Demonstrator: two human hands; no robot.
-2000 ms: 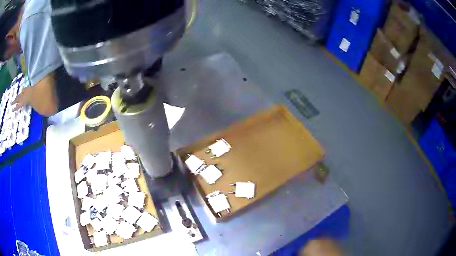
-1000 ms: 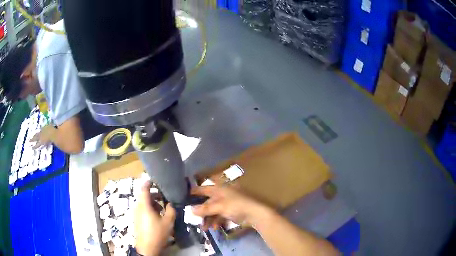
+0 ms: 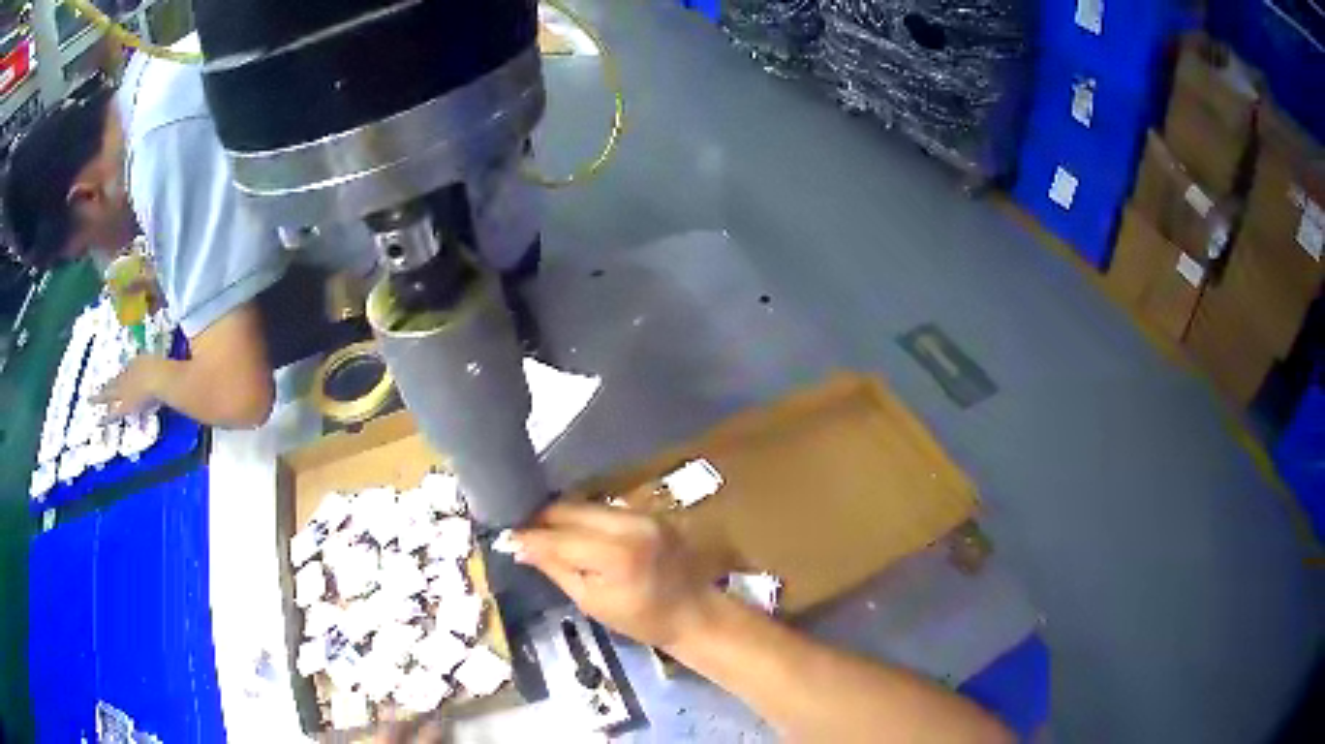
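Observation:
My right hand [image 3: 603, 564] reaches in from the lower right. Its fingertips pinch a small white part [image 3: 506, 541] just below the tip of the grey tapered horn [image 3: 458, 414]. The fixture there is mostly hidden. My left hand [image 3: 407, 731] is blurred and cut off by the bottom edge; its grip is not visible. The left brown tray [image 3: 349, 455] holds a pile of white plug-like parts. The right brown tray [image 3: 857, 472] holds a few, partly covered by my right hand and forearm. The slotted metal plate [image 3: 586, 666] lies in front of the horn.
The black machine head [image 3: 378, 87] hangs above. A tape roll [image 3: 353, 381] and white paper scrap [image 3: 560, 404] lie behind the trays. Another person [image 3: 204, 218] leans over white parts at the left. Blue bins [image 3: 1075, 146] and cartons [image 3: 1235, 276] stand at the right.
My left hand has moved from beside the horn down to the bottom edge. My right hand has closed in on the horn's tip. The head and horn sit higher relative to the trays.

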